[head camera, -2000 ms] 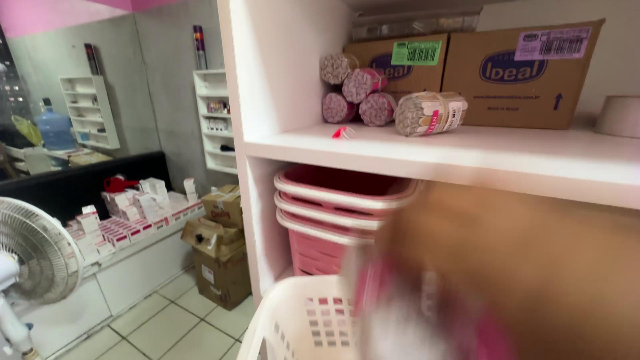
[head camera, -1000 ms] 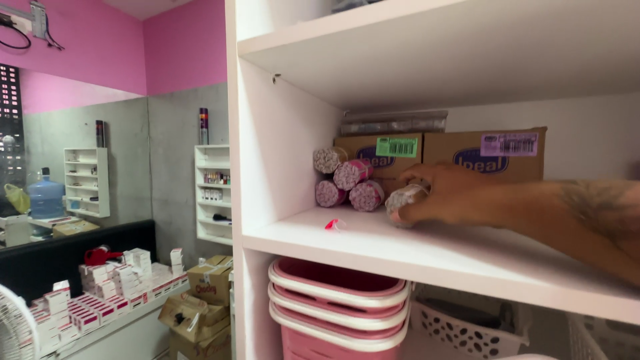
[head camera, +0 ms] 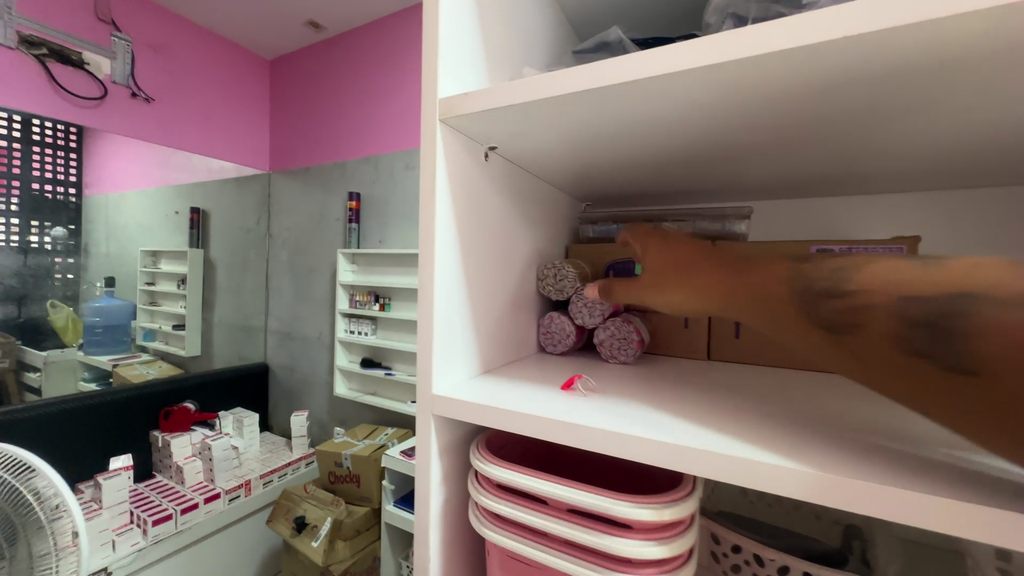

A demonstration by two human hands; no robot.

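My right hand (head camera: 652, 268) reaches in from the right, blurred, over the middle shelf (head camera: 712, 416). Its thumb tip is at the upper middle bundle of thin strips (head camera: 590, 309); box cardboard shows between thumb and forefinger, and the other fingers are hard to make out. Around it are a paler bundle (head camera: 563, 279) at upper left, a pink-wrapped bundle (head camera: 562, 333) below that, and another (head camera: 622, 338) at lower right. Behind the hand stand cardboard boxes (head camera: 768, 340) with a clear flat container (head camera: 592, 228) on top. My left hand is out of view.
A small red-and-clear item (head camera: 578, 385) lies near the shelf's front. Below are stacked pink baskets (head camera: 580, 512) and a perforated white basket (head camera: 752, 548). At left are a fan (head camera: 40, 512), small white boxes (head camera: 164, 508) on a counter, cartons (head camera: 320, 524) and a wall rack (head camera: 376, 320).
My right hand has moved left and up, from the rightmost bundle to the upper part of the stack. That rightmost bundle is no longer visible in its place. The view has tilted up since the oldest frame.
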